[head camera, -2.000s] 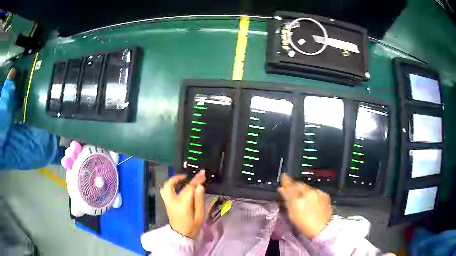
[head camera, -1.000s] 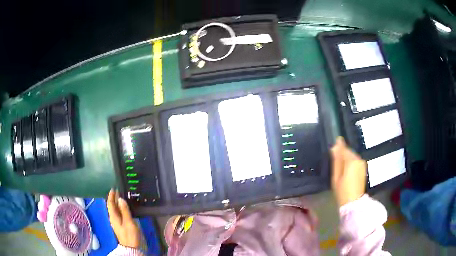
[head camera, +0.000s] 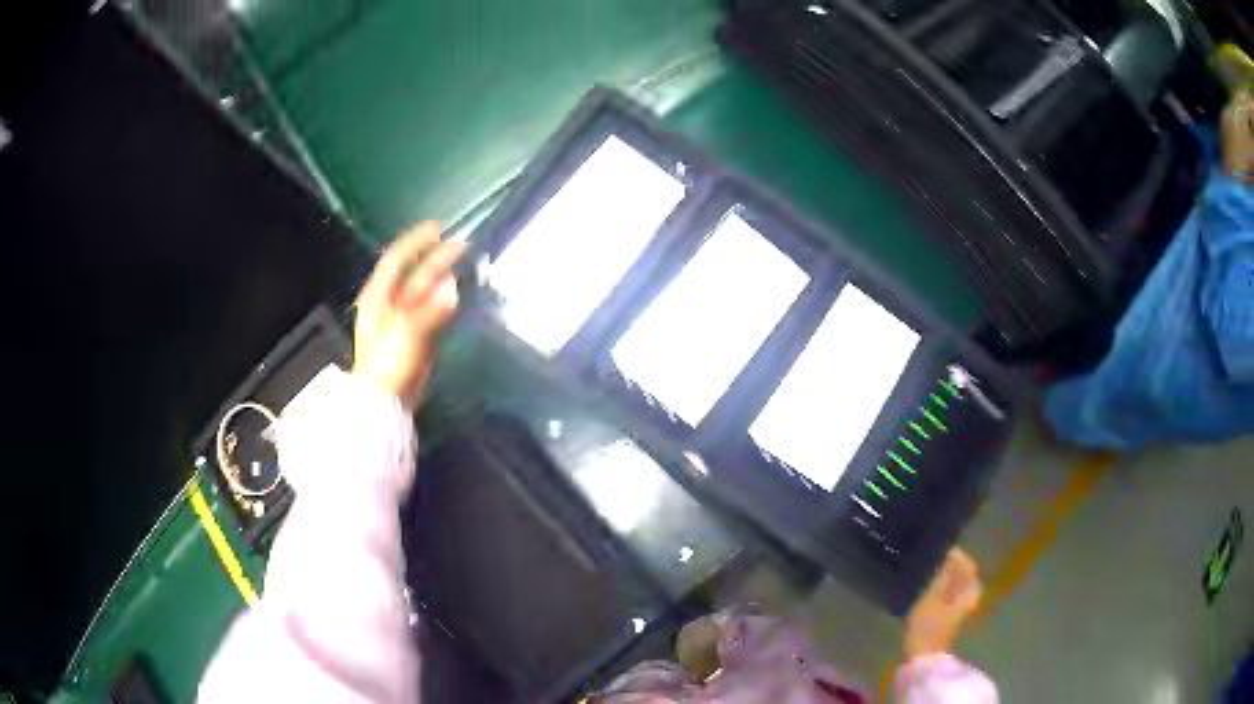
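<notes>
A long black phone tray (head camera: 651, 272) lies slanted in front of me, with four phones in its pockets. Three show white screens, such as the phone at its left end (head camera: 589, 245); the phone at the right end (head camera: 915, 447) is dark with green text lines. My left hand (head camera: 402, 314) is at the tray's upper left end, fingertips on its edge. My right hand (head camera: 945, 601) grips the lower right end, partly hidden by the tray. The tray overlaps another black tray with a pale, bright screen (head camera: 626, 484) below it.
A small stacked tray with a thin white ring (head camera: 252, 450) is at the left, partly behind my left sleeve. Large black stacked trays (head camera: 949, 151) stand at the upper right. A person's blue sleeve (head camera: 1162, 323) is at the right, above the floor. Yellow tape (head camera: 223, 541) marks the green bench.
The view has swung to the right. The tray with the phones has moved right and turned, with my hands at its ends. A further phone screen in it has gone white.
</notes>
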